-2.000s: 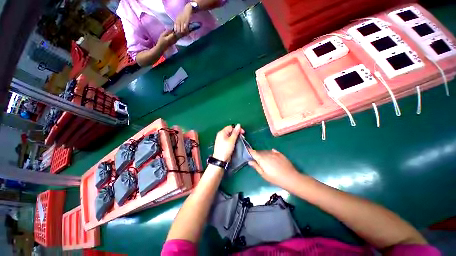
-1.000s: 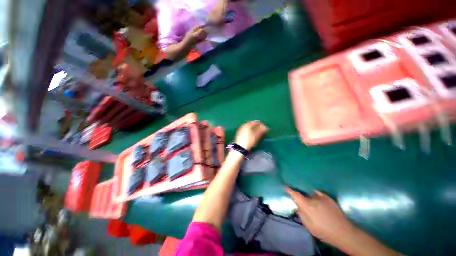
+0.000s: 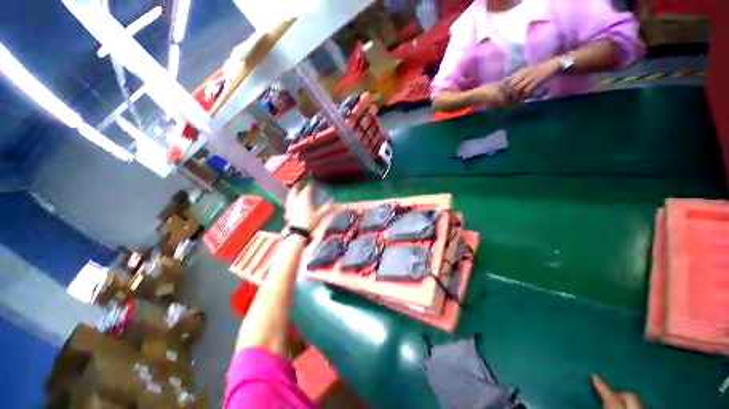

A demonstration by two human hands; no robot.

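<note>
My left hand (image 3: 302,209) is stretched out at the far left end of the pink tray (image 3: 364,285). It is blurred, and a small greyish thing shows at its fingers; I cannot tell whether it is held. Several filled grey drawstring pouches (image 3: 405,261) lie in the tray in two rows, with black cords over its right edge. My right hand (image 3: 615,397) is cut off by the bottom edge; one finger points out and its grip is hidden. Flat grey pouches (image 3: 464,374) lie on the green bench near my body.
Another pink tray stack (image 3: 697,272) stands at the right edge. A grey pouch (image 3: 483,145) lies across the bench by a person in a pink shirt. A metal post (image 3: 340,120) and red trays (image 3: 366,132) stand behind the left tray. A red crate (image 3: 238,227) is further left.
The view has swung left. My left hand has moved from the middle of the bench to the left tray's far end. My right hand has slipped mostly out of the picture.
</note>
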